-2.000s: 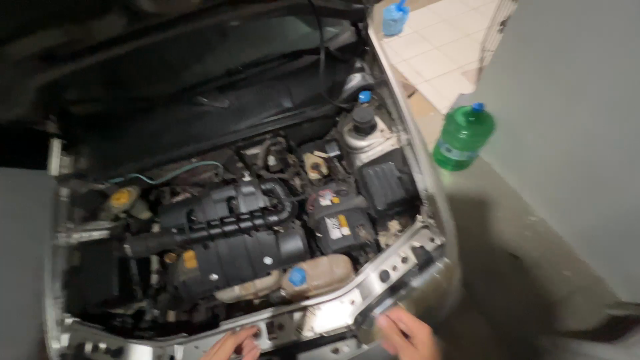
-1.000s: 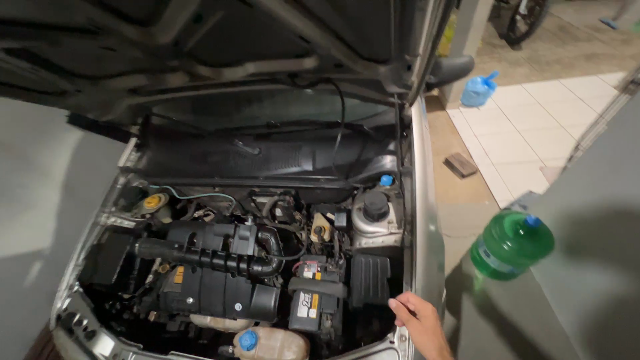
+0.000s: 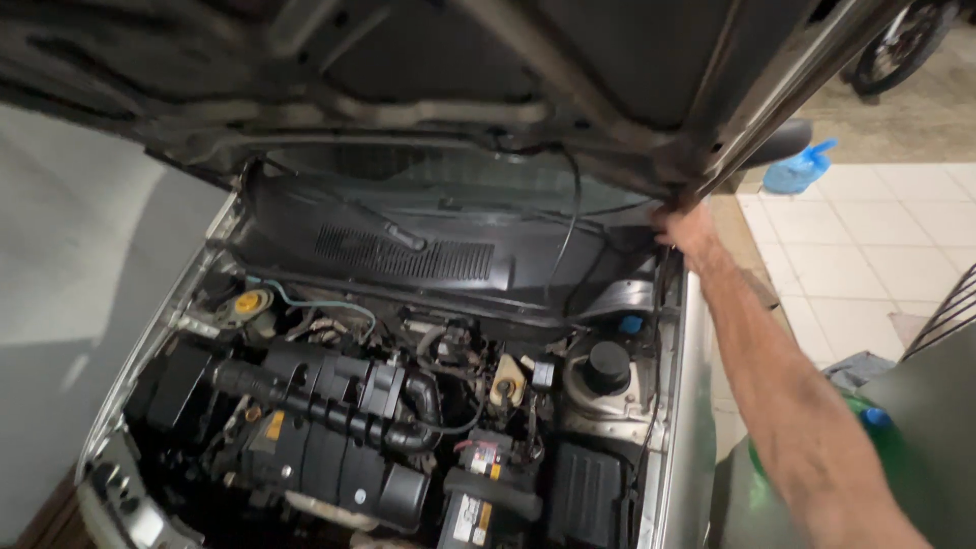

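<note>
My right hand (image 3: pixel 686 229) reaches to the rear right corner of the engine bay, at the edge of the raised car hood (image 3: pixel 610 84). Its fingers are blurred and partly in shadow, so what they touch or hold does not show clearly. My left hand is out of the frame. Below the hood lie the black cowl panel (image 3: pixel 457 259) with its vent slots, the engine cover (image 3: pixel 328 465), the car battery (image 3: pixel 480 488), a black lidded box (image 3: pixel 587 488) and a strut tower with a black cap (image 3: pixel 607 367). A yellow reservoir cap (image 3: pixel 248 302) sits at the left.
A green plastic jug with a blue cap (image 3: pixel 875 417) stands beside the car, partly behind my forearm. Farther back are a blue plastic container (image 3: pixel 797 171), the side mirror (image 3: pixel 781 143) and a wheel (image 3: pixel 900 49). A grey wall (image 3: pixel 61 252) runs along the left.
My right hand has moved from the front of the engine bay to its rear right corner. My left hand, at the front edge two seconds ago, has left the view. The view has shifted.
</note>
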